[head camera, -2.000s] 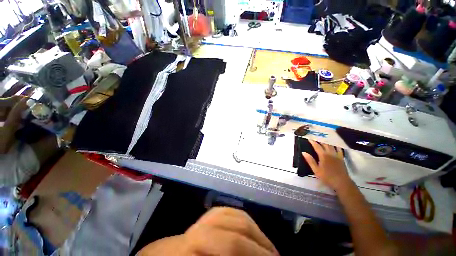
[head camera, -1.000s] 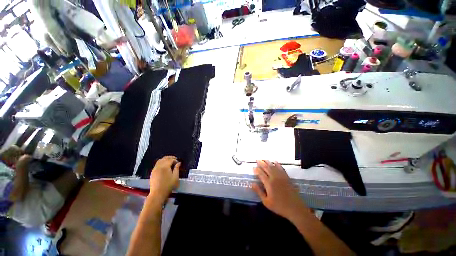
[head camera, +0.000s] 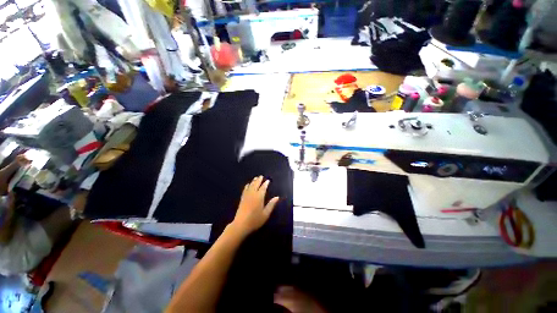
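A long black cut panel with a curved top end lies on the table left of the needle and hangs over the front edge. My left hand rests flat on it, fingers apart. My right hand is low at the bottom edge, partly cut off and blurred; its grip cannot be told. A small black shaped piece lies on the machine bed right of the needle. The presser foot stands beside the panel's right edge. The stack of black panels lies at left with a pale strip between.
The white sewing machine head spans the right. Red-yellow looped snips lie at its right end. Thread spools and a tape roll stand behind. Grey-white pieces lie over a cardboard box at lower left.
A black panel now lies between the stack and the needle. My left hand has moved right and up onto it. My right hand has left the table edge and dropped low.
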